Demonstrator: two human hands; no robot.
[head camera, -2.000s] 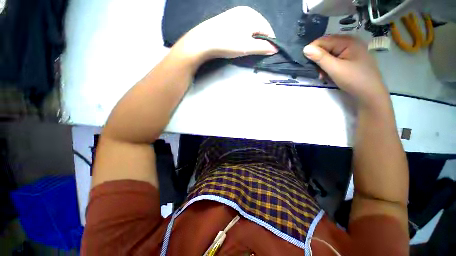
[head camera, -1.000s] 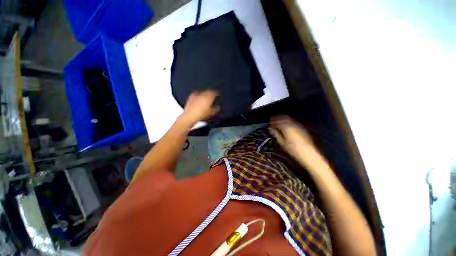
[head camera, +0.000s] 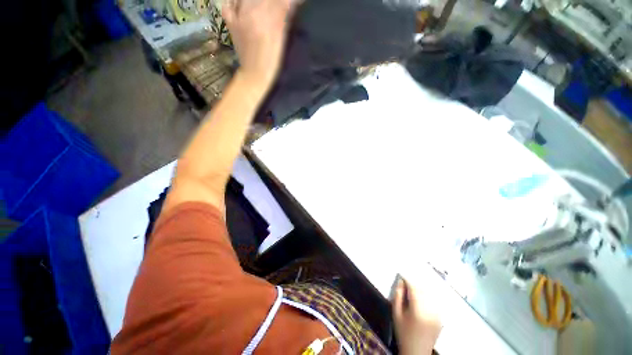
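A dark garment panel (head camera: 353, 31), blurred, hangs over the white table's far left end at the top of the view. My left hand (head camera: 258, 28), partly cut off by the top edge, is stretched out to it and appears to grip its left side; the fingertips are unclear. My right hand (head camera: 416, 315) is low at the table's front edge, fingers curled and blurred; whether it holds anything cannot be told. A stack of dark cut panels (head camera: 239, 218) lies on a lower white board, partly hidden by my left arm.
The white table (head camera: 388, 166) runs diagonally. The sewing machine (head camera: 554, 239) and orange-handled scissors (head camera: 551, 303) are at right. More dark cloth (head camera: 468, 69) lies at the far edge. Blue bins (head camera: 52, 163) stand on the floor at left.
The view has swung from the dark stack back over the table. My left hand has moved from the stack to the dark panel at the far end; my right hand is now by the table's front edge.
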